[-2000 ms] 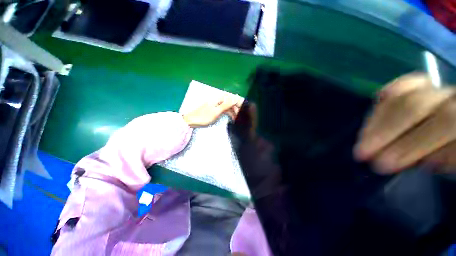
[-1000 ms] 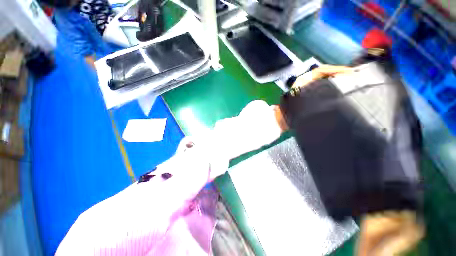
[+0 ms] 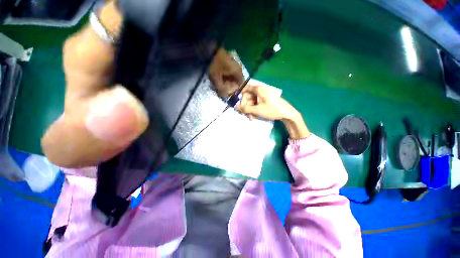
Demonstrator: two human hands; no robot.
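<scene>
The glossy black panel unit (image 3: 135,63) is tilted up close to the camera at left and centre. My left hand (image 3: 103,116) grips its left side, large and blurred, with the thumb in front. My right hand (image 3: 262,103) pinches the unit's edge at a small dark block (image 3: 233,100) on a thin black line. Part of a hand is reflected in the glossy face. The silvery foam sheet (image 3: 227,143) lies below on the green bench (image 3: 312,75), partly hidden by the unit.
At right are a screw dish (image 3: 352,134), a black electric screwdriver (image 3: 377,161) with its cord over the bench edge, a greyer dish (image 3: 408,151) and a blue bin (image 3: 435,170) with dark tools. Wrapped units (image 3: 45,12) show at upper left.
The view has swung back to the bench. The black unit, earlier held at the right, is now tilted up at the left. My right hand is at its edge; my left hand has come close to the camera.
</scene>
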